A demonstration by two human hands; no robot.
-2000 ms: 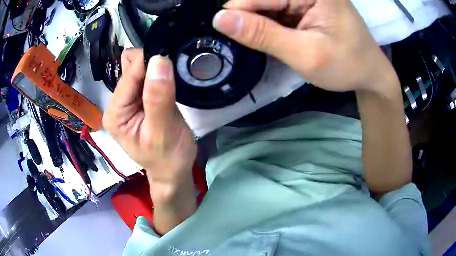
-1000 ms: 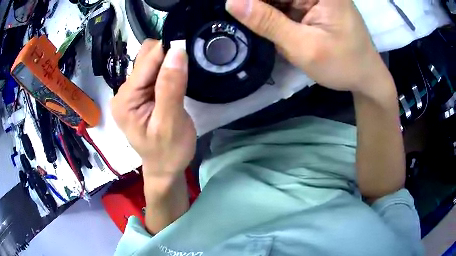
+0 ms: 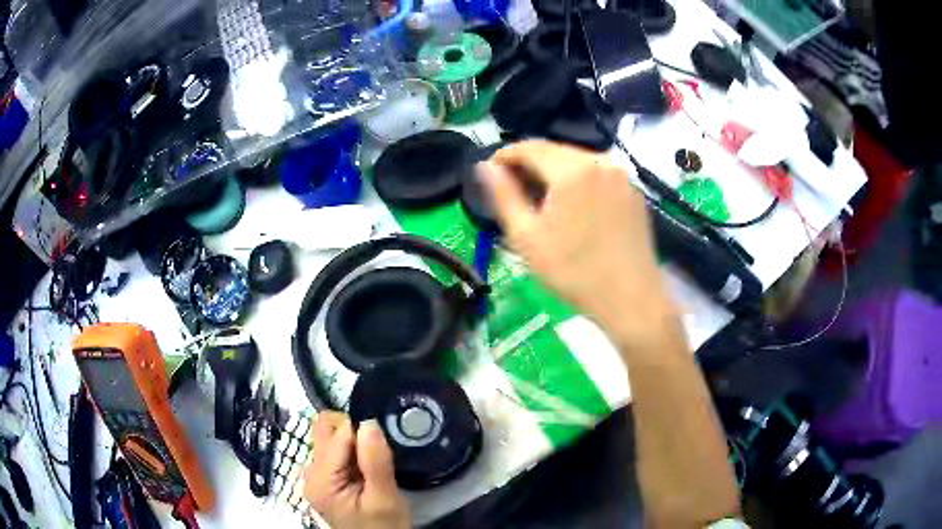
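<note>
The black speaker driver plate [image 3: 450, 438], with a silver-grey ring and round centre, lies at the front of the bench. My left hand [image 3: 356, 470] holds its left edge between thumb and fingers. The headband [image 3: 310, 294] and an ear cup with a black pad [image 3: 384, 318] are just behind it. My right hand [image 3: 563, 212] is stretched out over the middle of the bench, blurred, its fingertips at a dark round pad [image 3: 480, 196]; whether it grips the pad I cannot tell.
An orange multimeter [image 3: 145, 413] stands at the left. A blue tub [image 3: 322, 170], a loose black ear pad [image 3: 421, 168] and a green-and-clear spool [image 3: 454, 59] are farther back. Green-and-white sheet [image 3: 558, 387] lies at the centre. A purple stool [image 3: 888, 372] is at the right.
The view has shifted to show more of the bench. My right hand has left the driver plate and reached away over the bench. My left hand still holds the plate.
</note>
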